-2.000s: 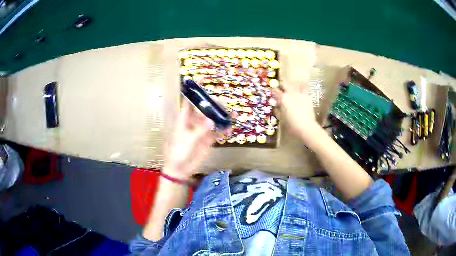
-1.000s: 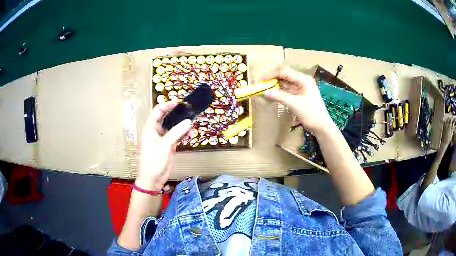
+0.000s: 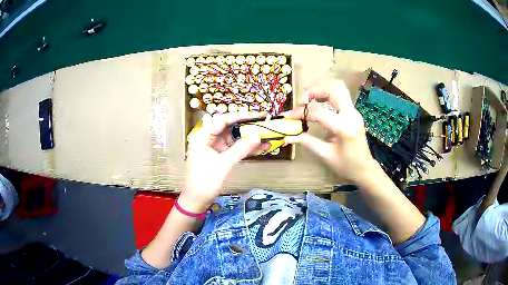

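My left hand (image 3: 220, 146) grips a black plastic case (image 3: 236, 131) over the front part of the battery box. A yellow battery (image 3: 273, 128) lies lengthwise in the case, with a thin dark wire over it. My right hand (image 3: 334, 125) is at the right end of the case, with thin dark wire between its thumb and fingers. The battery box (image 3: 293, 83) holds upright yellow cells with red and dark wires. Another yellow battery shows partly beneath the held case. My fingers hide parts of the case.
The board box (image 3: 415, 103) with green panels and black cables is at the right. Beyond it are cases with batteries fitted (image 3: 457, 131) and a neighbour's box (image 3: 486, 133). A black case (image 3: 45, 123) lies far left. The green belt (image 3: 223, 22) carries small black pieces. Another person's arm shows at right.
My right hand has brought the yellow battery to the case and now holds its wire. The case, held dark side up before, now shows the battery in it.
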